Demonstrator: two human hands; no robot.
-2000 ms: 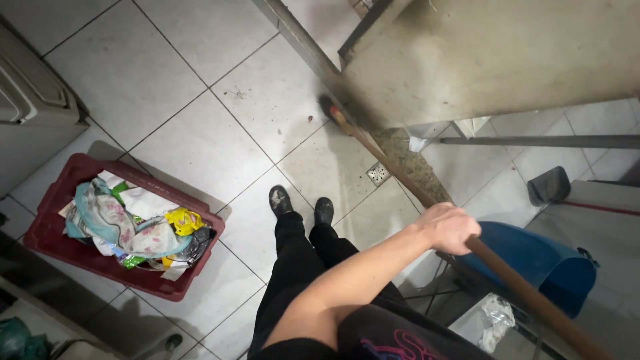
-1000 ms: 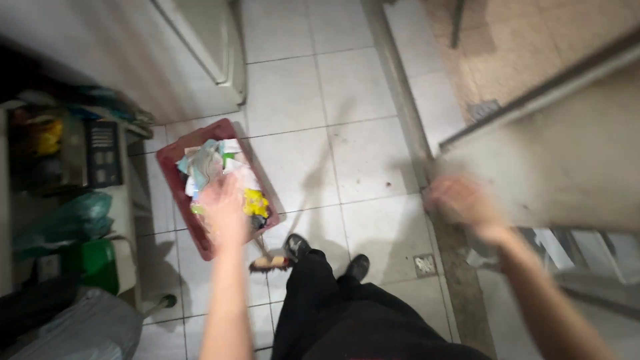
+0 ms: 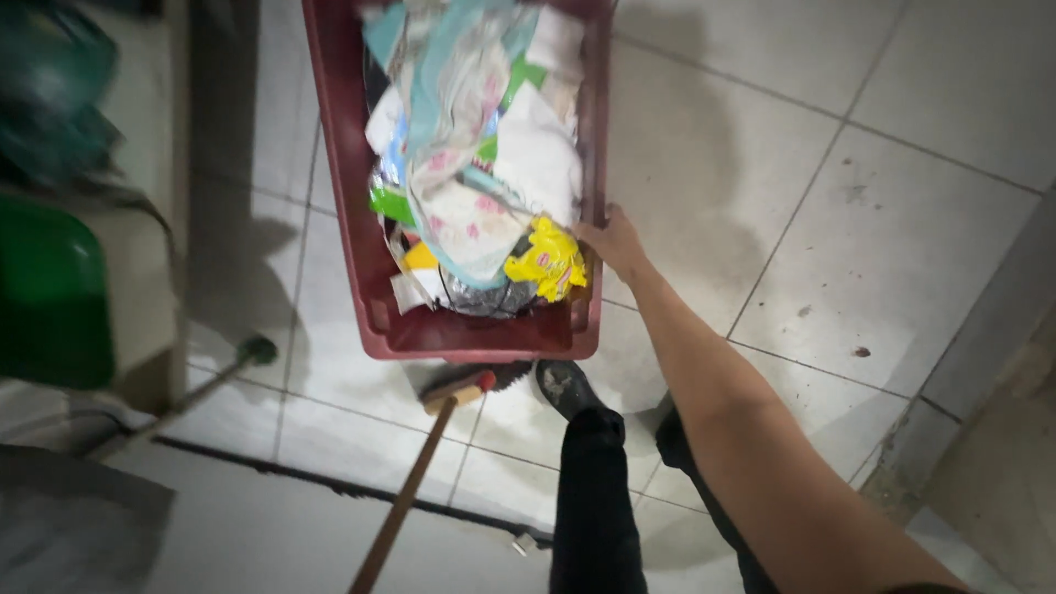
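My right hand (image 3: 615, 241) grips the right rim of a dark red plastic crate (image 3: 356, 272), its thumb and fingers at the edge. My left hand is out of the picture. The crate holds discarded wrappers, white paper, a crumpled yellow packet (image 3: 549, 260) and a pale blue and white flowered cloth or sheet (image 3: 462, 198). Just below the crate, a push broom (image 3: 458, 396) rests its dark bristles on the tiles, its wooden handle (image 3: 404, 499) slanting down to the bottom edge.
My black shoe (image 3: 563, 386) is beside the broom head. A green container (image 3: 54, 293) stands on a shelf at left, near a stick with a green end (image 3: 258, 351). White floor tiles (image 3: 792, 272) with bits of dirt lie at right, beside a raised sill (image 3: 990, 322).
My right hand, on the broom handle two seconds ago, has let go of it and now holds the crate rim. My left hand, over the crate one second ago, has left the view.
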